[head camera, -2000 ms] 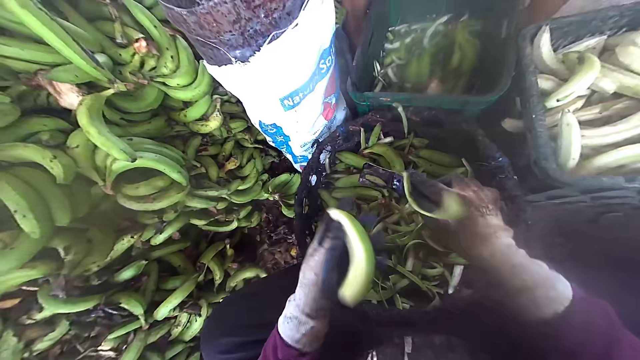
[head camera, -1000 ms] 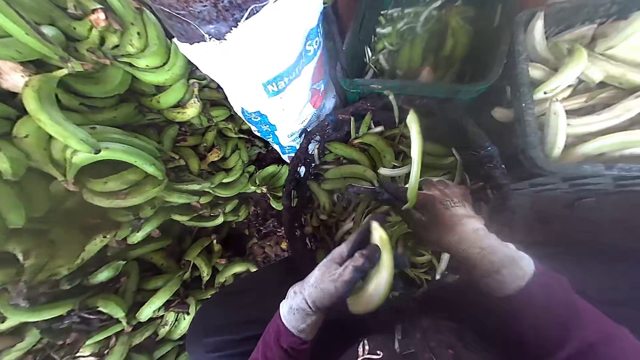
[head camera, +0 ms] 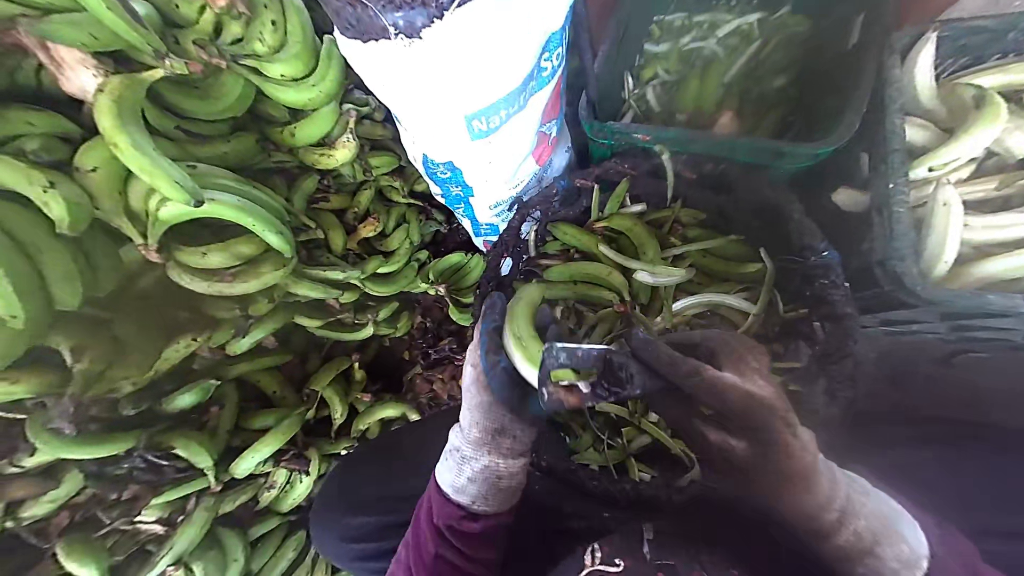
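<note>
My gloved left hand (head camera: 500, 392) holds a green plantain (head camera: 524, 332) upright at the middle of the view. A wide-bladed peeler (head camera: 588, 376) is in my gloved right hand (head camera: 728, 408), its head against the lower part of the plantain; a scrap of green peel sits in its opening. Beneath both hands is a dark, round container (head camera: 828, 264) holding green plantains (head camera: 588, 276) and long strips of peel (head camera: 712, 302). My left fingertips are partly hidden behind the fruit.
Heaped bunches of green plantains (head camera: 224, 208) fill the left side. A white printed sack (head camera: 480, 104) stands behind the container. Beyond it is a green crate (head camera: 720, 148) with peel and liquid; at the right, another crate (head camera: 888, 200) holds peeled plantains (head camera: 944, 228).
The peeler in my right hand has come left against the plantain in my left hand. The long peel strip that stood up by my right hand one second ago is no longer there.
</note>
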